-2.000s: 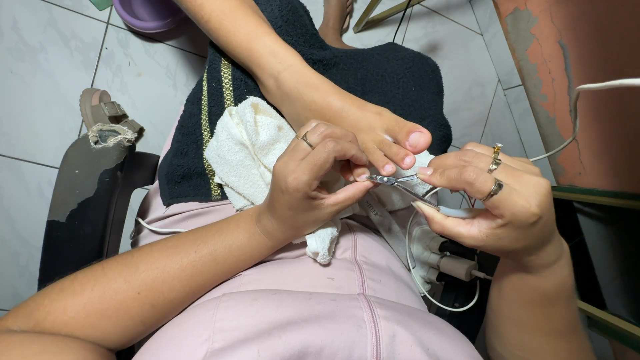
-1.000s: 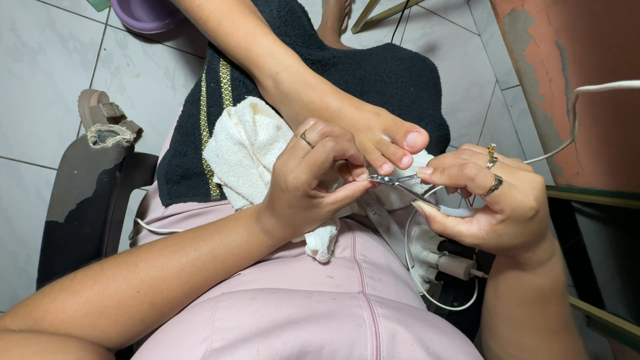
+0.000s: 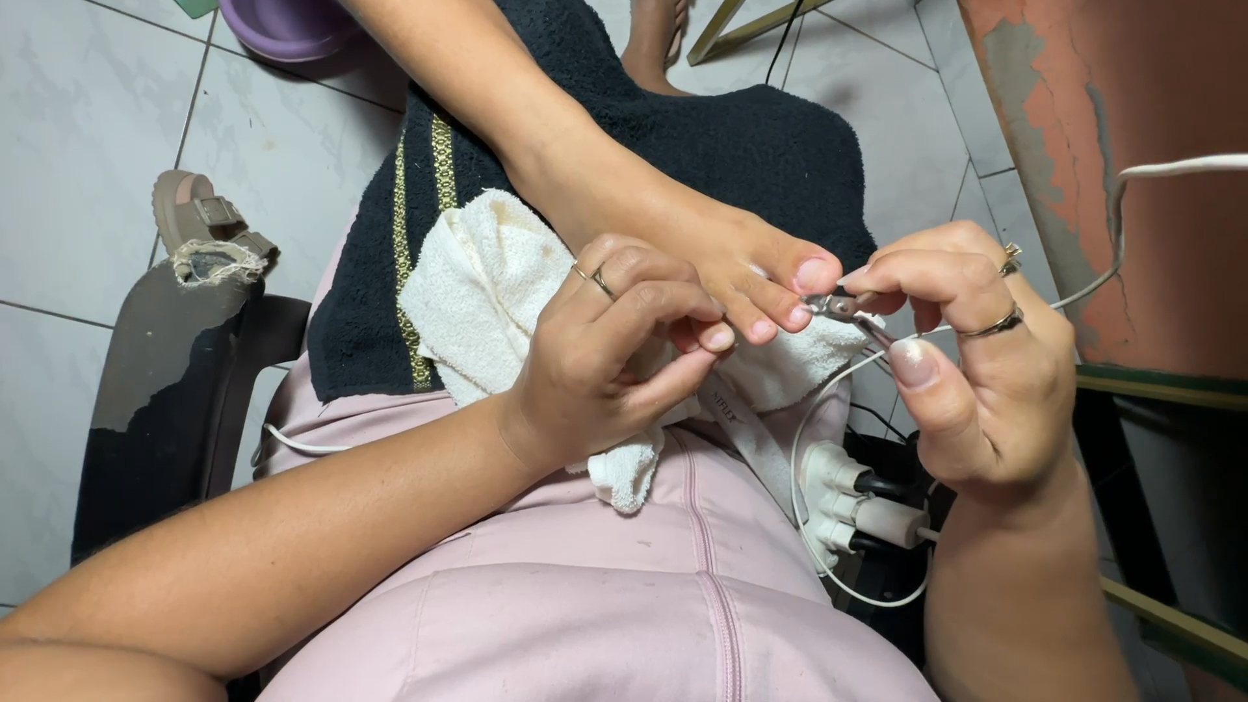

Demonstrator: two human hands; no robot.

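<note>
My right hand grips a pair of metal cuticle nippers, their jaws at the second toe beside the big toe. Another person's bare foot lies across a black towel with gold bands. My left hand is at the smaller toes, thumb and fingertips close together; whether it pinches a toe or something small I cannot tell. A white cloth lies under the foot and behind my left hand. A nail file bearing writing lies on my lap below the toes.
White plugs in a power strip sit right of my lap, and a white cable loops past my right hand. A worn black armrest and a sandal are at left. A purple basin stands at top left, a peeling wall at right.
The nippers and my right hand have shifted a little from between the hands toward the big toe. My left fingertips, earlier close to the nipper jaws, are now apart from them.
</note>
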